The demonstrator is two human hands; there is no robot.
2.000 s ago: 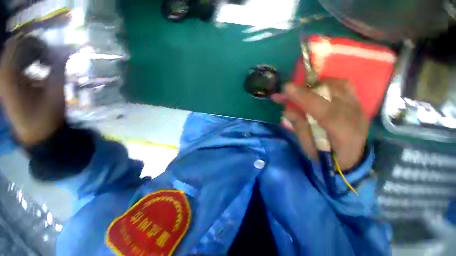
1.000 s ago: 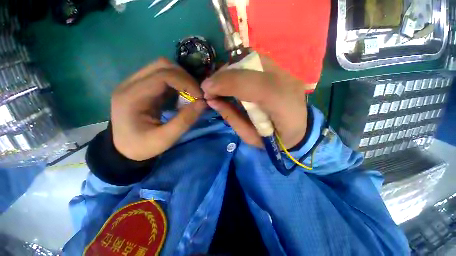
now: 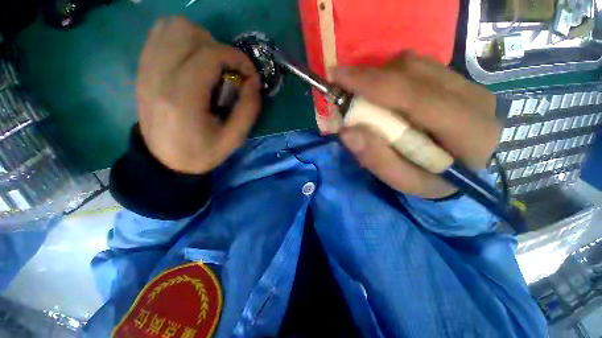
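Note:
My right hand (image 3: 422,119) is shut on the cream-taped grip of the soldering iron (image 3: 389,132). The iron's metal shaft points up and left, and its tip is at the round black device unit (image 3: 267,63) on the green mat. Whether the tip touches the unit cannot be told. My left hand (image 3: 198,99) is beside the unit's left edge, blurred, with fingers curled around a battery cell (image 3: 229,92) with a yellow end. The hand covers part of the unit's left side.
A red pad (image 3: 389,33) lies right of the unit. A metal tray (image 3: 485,72) with loose bits is at the upper right. Battery trays stand at right (image 3: 551,125) and left (image 3: 30,142). A dark round unit (image 3: 64,8) shows at the upper left.
My hands have moved apart. The iron has swung from lying upright in my hand to pointing at the unit. My left hand has moved up beside the unit, still with the cell.

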